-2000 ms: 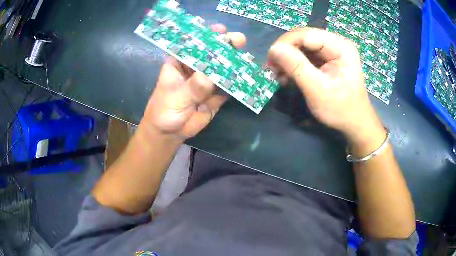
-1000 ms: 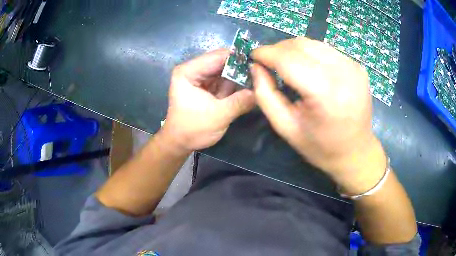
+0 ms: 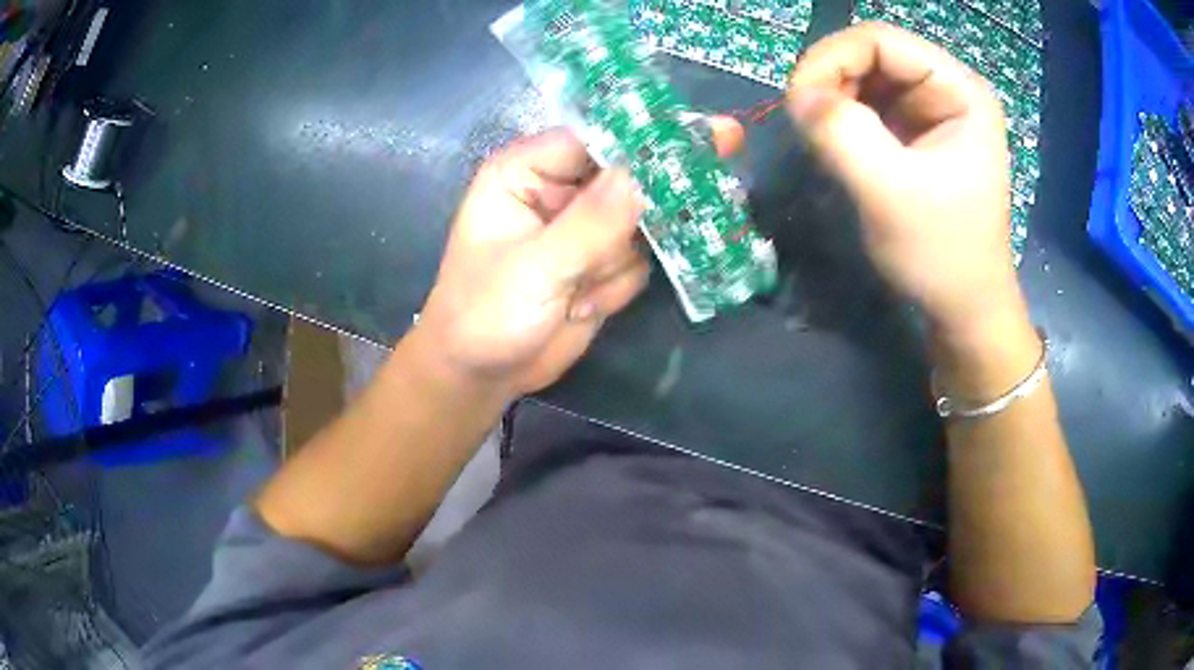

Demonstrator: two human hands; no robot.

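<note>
My left hand [image 3: 537,262] holds a green circuit board strip [image 3: 651,147] by its long edges, thumb on the near edge and a fingertip at the far edge. The strip is above the bench, slanting from upper left to lower right, slightly blurred, its parts side facing up. My right hand [image 3: 904,170] is to the right of the strip, thumb and index finger pinched together. A thin red wire [image 3: 766,110] runs from these fingertips towards the strip's far edge; where it ends is unclear.
Laid-out PCB panels [image 3: 733,37] lie on the dark green bench mat [image 3: 327,170] behind my hands and to the right. A blue parts bin [image 3: 1121,157] stands at the right edge. A solder spool [image 3: 94,147] stands at left. A blue stool [image 3: 138,360] is below the bench.
The strip, seen end-on and tilted one second ago, now shows its parts side again. My right hand has moved away from it to the right, and the red wire now shows.
</note>
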